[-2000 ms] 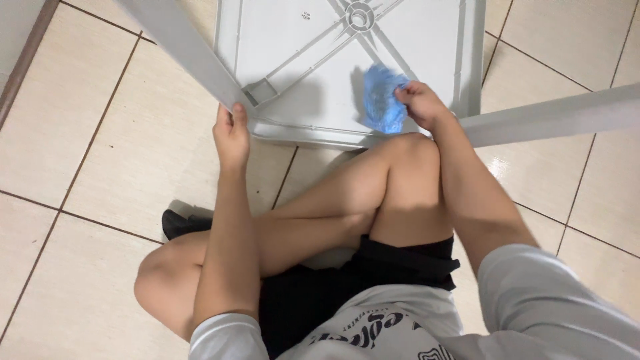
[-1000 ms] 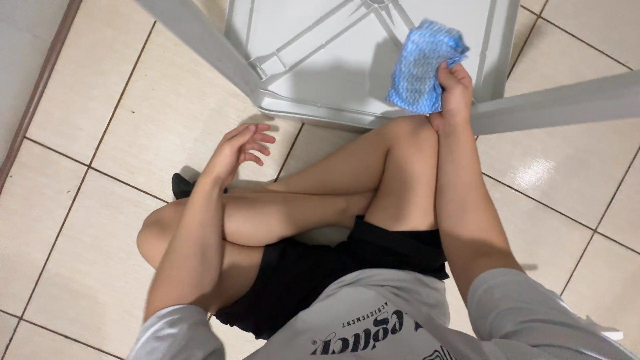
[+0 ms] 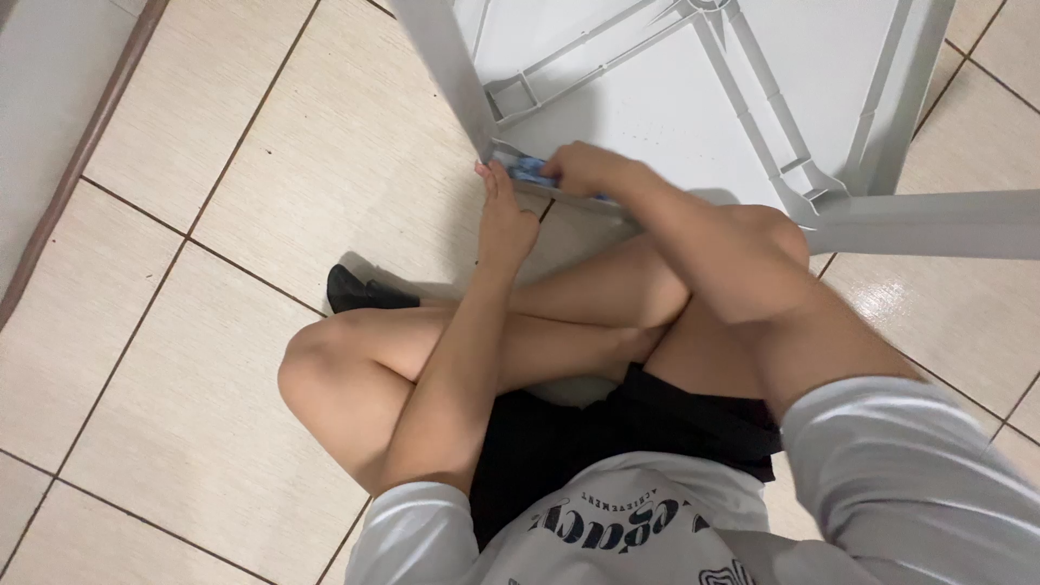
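An upturned white plastic table lies with its ribbed underside showing and its legs pointing outward. With my right hand I press a blue patterned cloth against the inner side of the table's near rim, close to the left corner. The cloth is bunched and partly hidden by the fingers. My left hand rests at the outside of that corner, fingers against the rim beside the base of the left table leg.
My crossed legs are close below the near rim. Another table leg extends right over my knee. Beige floor tiles surround me, and a wall with a brown baseboard runs along the left.
My right hand has moved left with the cloth, from above the table's underside to the near rim by the left corner. My left hand, held off the table one second ago, is back at the corner.
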